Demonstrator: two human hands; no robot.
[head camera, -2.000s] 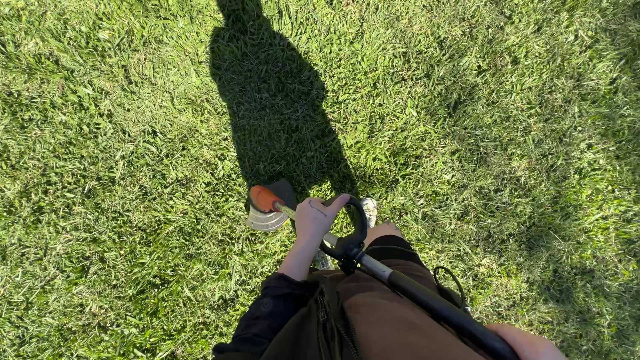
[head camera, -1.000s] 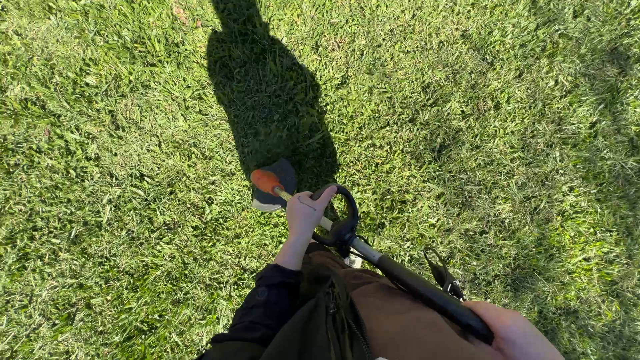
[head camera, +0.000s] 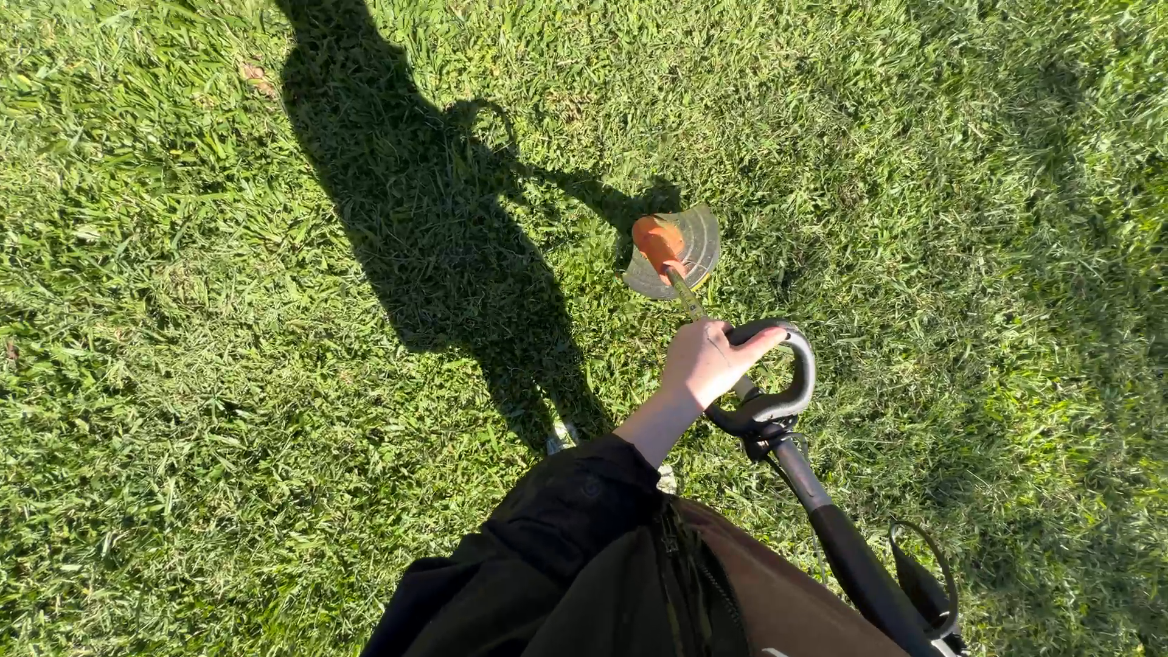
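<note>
My left hand (head camera: 710, 362) grips the black loop handle (head camera: 803, 370) of a string trimmer, its thumb lying along the top of the loop. From there the trimmer's shaft (head camera: 801, 474) runs up-left to an orange head (head camera: 658, 245) with a rounded guard (head camera: 701, 239), which is over the grass. Toward the bottom right the shaft passes into a black sleeve (head camera: 858, 557) beside my body. My right hand is outside the view, so what it holds is hidden.
Short grass (head camera: 228, 456) surrounds me, with some longer tufts at the upper left. My shadow (head camera: 429, 228) falls across it. My shoes (head camera: 562, 436) show partly beyond the dark sleeve. A black strap or cord loop (head camera: 926, 575) hangs by the shaft at lower right.
The trimmer head has swung from the left of my feet to the right, and my left hand has moved right with the handle. My right hand, earlier on the rear shaft, has left the view.
</note>
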